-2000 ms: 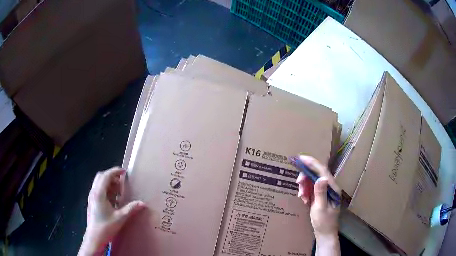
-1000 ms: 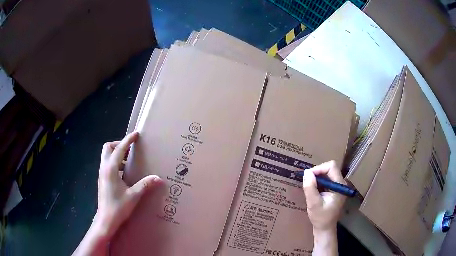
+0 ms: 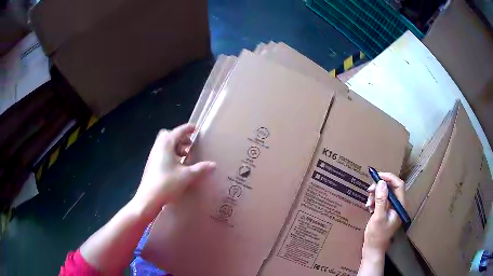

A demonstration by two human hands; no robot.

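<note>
A brown flat carton [image 3: 281,124] marked "K16", with two dark printed bars and a column of round icons, lies on top of a stack of cartons [image 3: 214,81] in front of me. My left hand [image 3: 174,166] is at the stack's left edge, thumb on the top carton's face and fingers curled at the edge. My right hand [image 3: 385,207] holds a dark marker pen [image 3: 396,204] over the right part of the carton, beside the bars. The pen's tip points up and left. My right fingers hide the right ends of the bars.
A white tabletop [image 3: 397,73] is at the right, with another stack of folded cartons [image 3: 451,199] on it. A green crate [image 3: 367,24] stands at the back. A large brown carton [image 3: 127,48] stands at the upper left. Yellow-black tape [image 3: 65,145] runs along the green floor.
The view has shifted, so the cartons sit further right. The pen tip has left the lower bar and now points up above the bars' right ends. My left hand still holds the left edge.
</note>
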